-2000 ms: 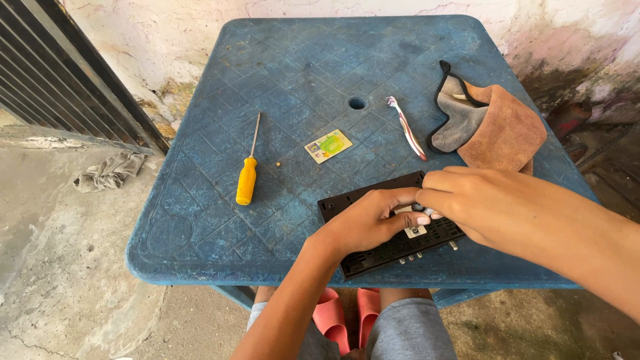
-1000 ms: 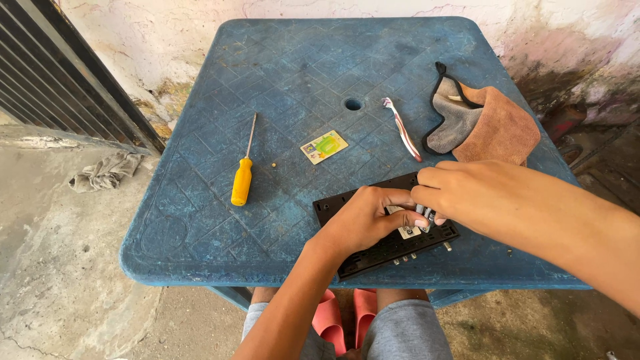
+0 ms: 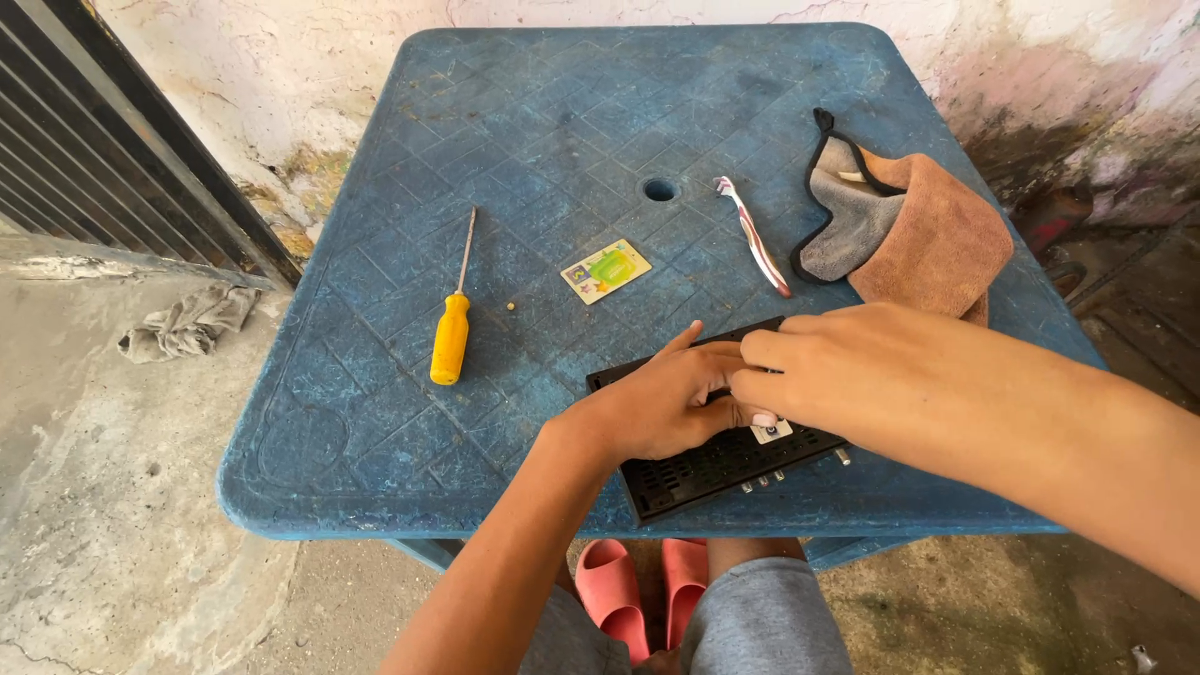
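A black plastic set-top box (image 3: 703,473) with vent slots, a small label and metal jacks along its near side lies at the table's front edge. Over its upper face my left hand (image 3: 670,398) and my right hand (image 3: 806,361) meet, fingertips together above the label. The fingers hide whatever is between them, so I cannot tell if either hand holds something. Left of the box lies a yellow-handled screwdriver (image 3: 451,337), with a printed card (image 3: 606,271) to its right. A white and dark red toothbrush (image 3: 752,236) lies beyond my hands.
The blue plastic table (image 3: 375,450) has a round hole (image 3: 659,190) near its middle. A brown and grey cloth (image 3: 928,234) lies at the right, close to my right forearm. A tiny round piece (image 3: 511,306) sits beside the screwdriver. A grey rag (image 3: 190,323) lies on the floor.
My hands have shifted slightly left over the box, and my left fingers have changed position. A small greyish thing seen between my fingers a second ago is now hidden.
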